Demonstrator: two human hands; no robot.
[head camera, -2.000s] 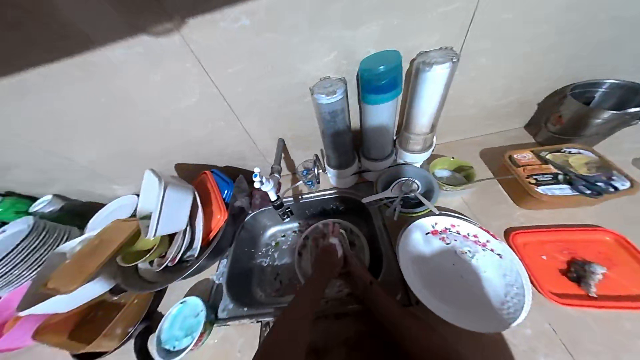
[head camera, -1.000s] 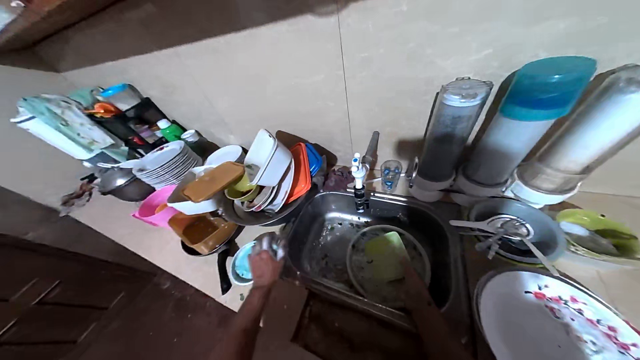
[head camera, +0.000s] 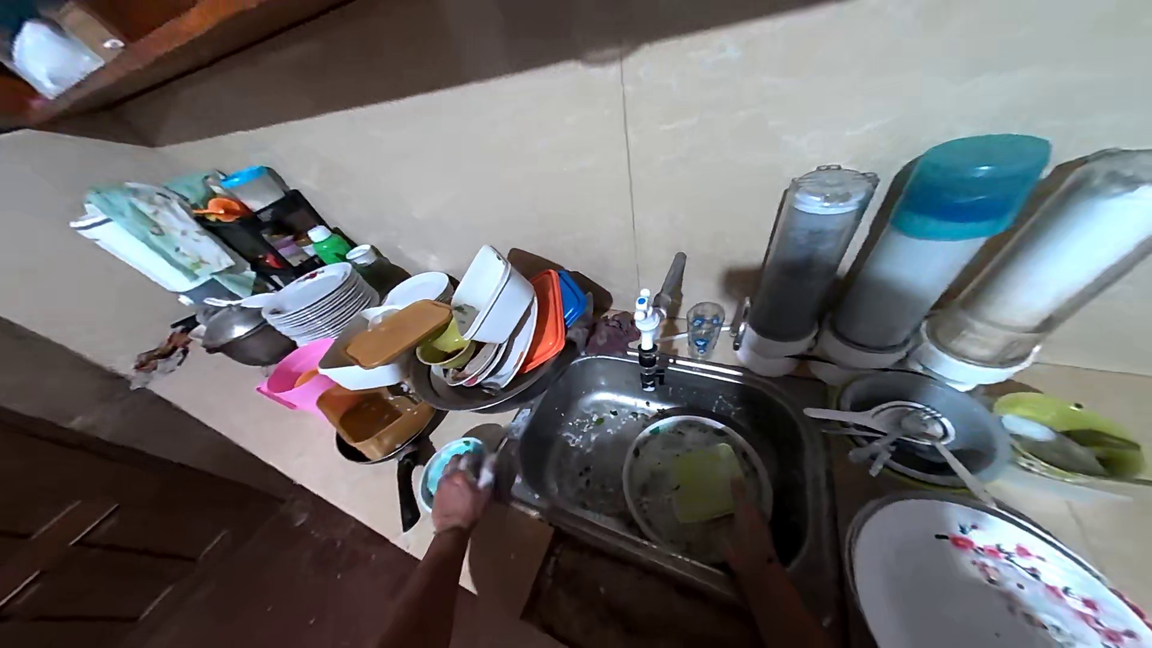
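My left hand (head camera: 461, 493) is at a small bowl with turquoise contents (head camera: 438, 463) left of the steel sink (head camera: 576, 477); a whitish, foamy thing shows at its fingers, too blurred to name. Inside the sink lies a round dish (head camera: 648, 486) with murky water and dark bits. My right hand (head camera: 749, 531) is low over that dish, its fingers at the edge of a yellow-green square piece (head camera: 705, 483). Whether it grips the piece cannot be told. The faucet (head camera: 646, 333) stands behind the basin.
Left of the sink, a wide pan (head camera: 450, 392) holds piled dishes and containers, near stacked plates (head camera: 321, 301) and a pink container (head camera: 297, 376). Tall filter cylinders (head camera: 810, 261) line the wall. At right are a grey bowl with utensils (head camera: 976, 441) and a large floral plate (head camera: 945, 576).
My hands were together over the dish in the sink two seconds ago; my left hand has since moved left to the small bowl. The view has swung left.
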